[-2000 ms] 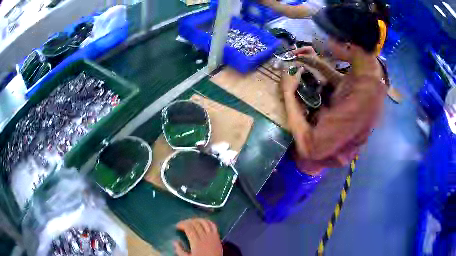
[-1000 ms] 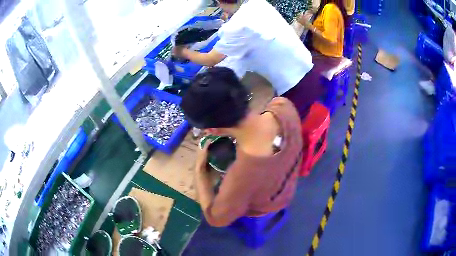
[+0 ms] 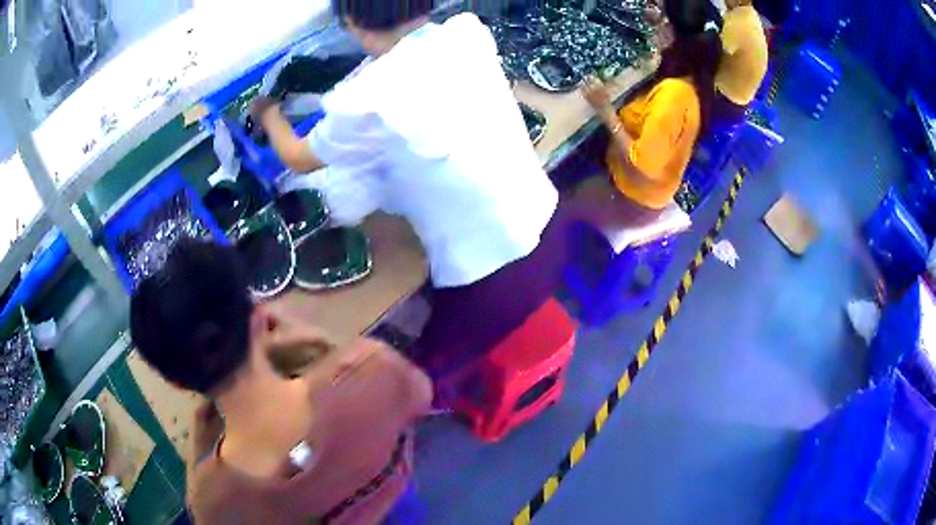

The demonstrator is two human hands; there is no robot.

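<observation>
Neither of my hands is in the picture. Nearest me at the bottom left, green-and-black housings with pale rims lie on and beside a cardboard mat [image 3: 131, 443]. One housing [image 3: 84, 437] lies towards the back of the mat, one [image 3: 47, 468] to its left, and one [image 3: 90, 498] is cut off by the bottom edge. A small white crumpled thing [image 3: 111, 490] lies beside them. A green parts tray [image 3: 37, 385] with small metal pieces is cut off at the left edge.
A person in a brown top [image 3: 308, 441] sits close ahead. A person in white [image 3: 441, 154] stands beyond, by a red stool [image 3: 523, 374]. People in yellow [image 3: 657, 138] sit farther off. Yellow-black tape [image 3: 641, 359] crosses the floor. Blue crates [image 3: 862, 461] stand right; cardboard [image 3: 789, 225] lies on the floor.
The view has swung right and up along the line. A hand seen at the bottom earlier is out of view. The near housings have shifted to the lower left corner. The person in white stands more upright.
</observation>
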